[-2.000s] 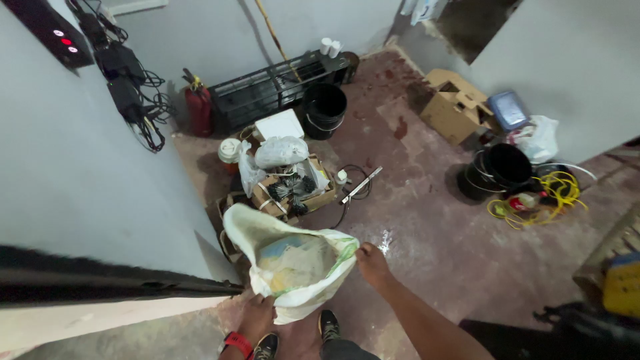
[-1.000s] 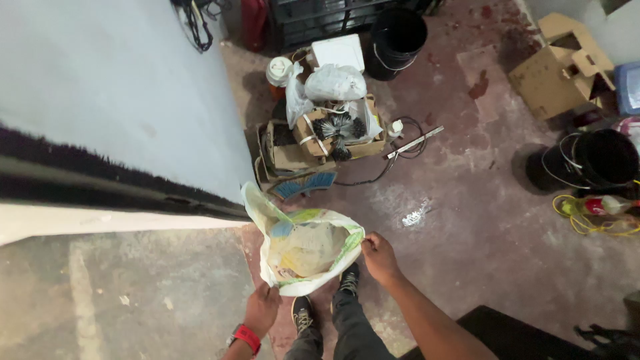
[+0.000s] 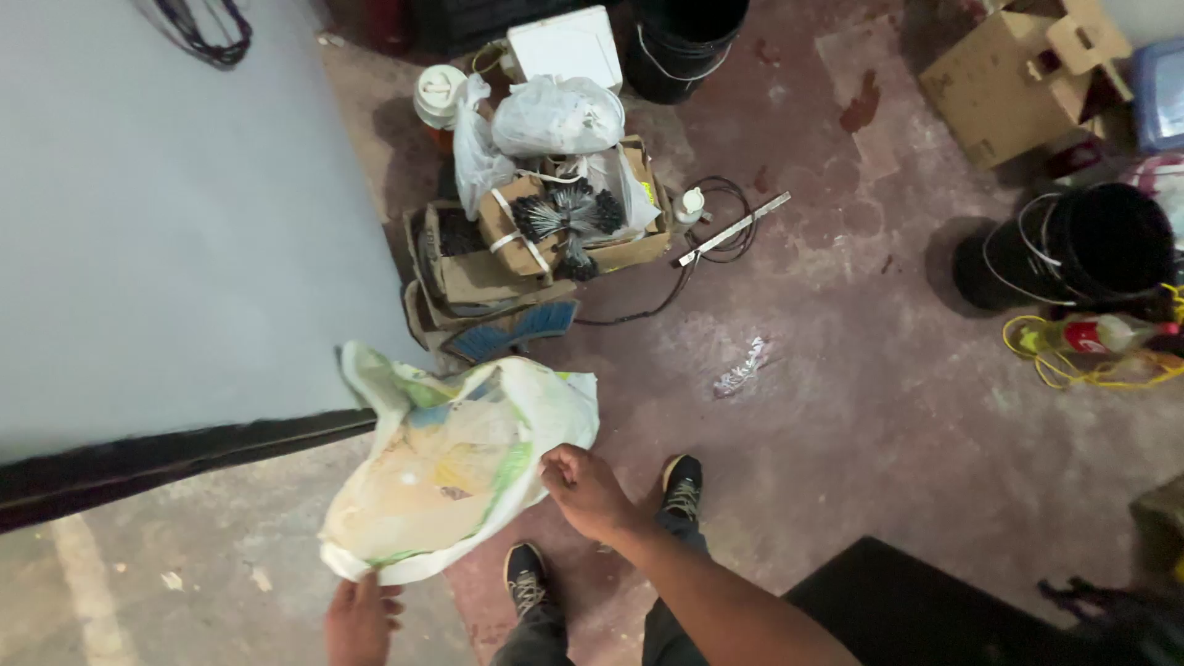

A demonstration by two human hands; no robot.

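Note:
A white plastic sack [image 3: 453, 462] with green print hangs wide-mouthed in front of me, at the lower left of the head view. Through its mouth a pale, see-through lining or bag with blue and yellow patches shows; what it contains is unclear. My left hand [image 3: 361, 615] pinches the sack's near rim at the lower left. On the right side of the rim, my right hand [image 3: 583, 490] grips the edge between thumb and fingers. A blue-bristled broom head [image 3: 513, 331] lies just beyond the sack.
Ahead stand cardboard boxes [image 3: 638, 250] holding black-tipped ties and plastic bags. Black buckets [image 3: 1064, 245] stand at the right and at the top [image 3: 680, 46]. A white strip [image 3: 735, 229] and a black cable lie on the floor. A grey wall [image 3: 185, 231] borders the left; a plastic bottle [image 3: 1101, 335] lies right.
The sack has moved left relative to my feet and tilted, with both hands still at its rim. The view has come closer to the floor and boxes.

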